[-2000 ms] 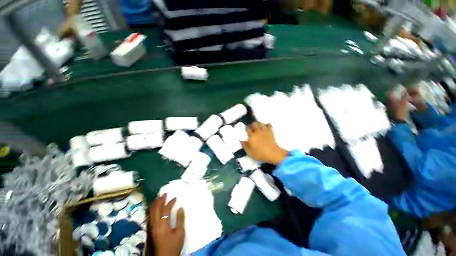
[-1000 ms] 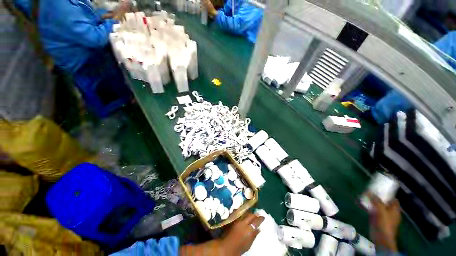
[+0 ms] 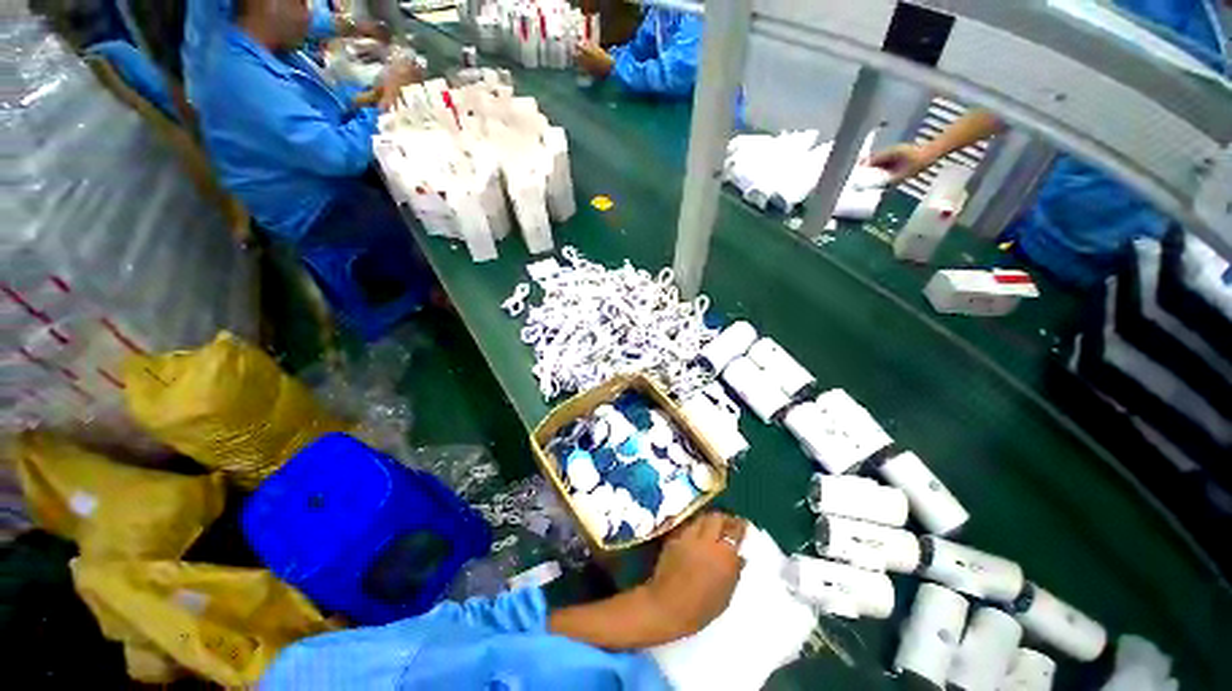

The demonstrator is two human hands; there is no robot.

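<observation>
My left hand [image 3: 700,570], bare with a ring, lies over the upper left edge of the white sleeve stack [image 3: 743,634] at the bottom centre. Its fingers are bent down on the sleeves; whether they grip one is unclear. My right hand is out of the picture. An open cardboard box [image 3: 551,473] of white and blue discs [image 3: 632,466] stands just beyond my left hand. Several white cylindrical devices [image 3: 865,544] with dark ends lie right of the stack, and a row of them runs back along the bench. A pale blurred item [image 3: 1142,668] is cut off at the bottom right.
Tangled white cables [image 3: 608,324] lie behind the box. White cartons [image 3: 473,162] stand farther along the green bench [image 3: 635,176]. A metal post [image 3: 709,149] rises mid-bench. Striped trays [image 3: 1162,351] are at right. A blue stool [image 3: 358,520] and yellow sacks [image 3: 223,405] are left. Other people work alongside.
Since one second ago, my right hand and the white item it held have left view. My left hand remains at the sleeves. Another person's arm now reaches in across the bench. The view has shifted slightly.
</observation>
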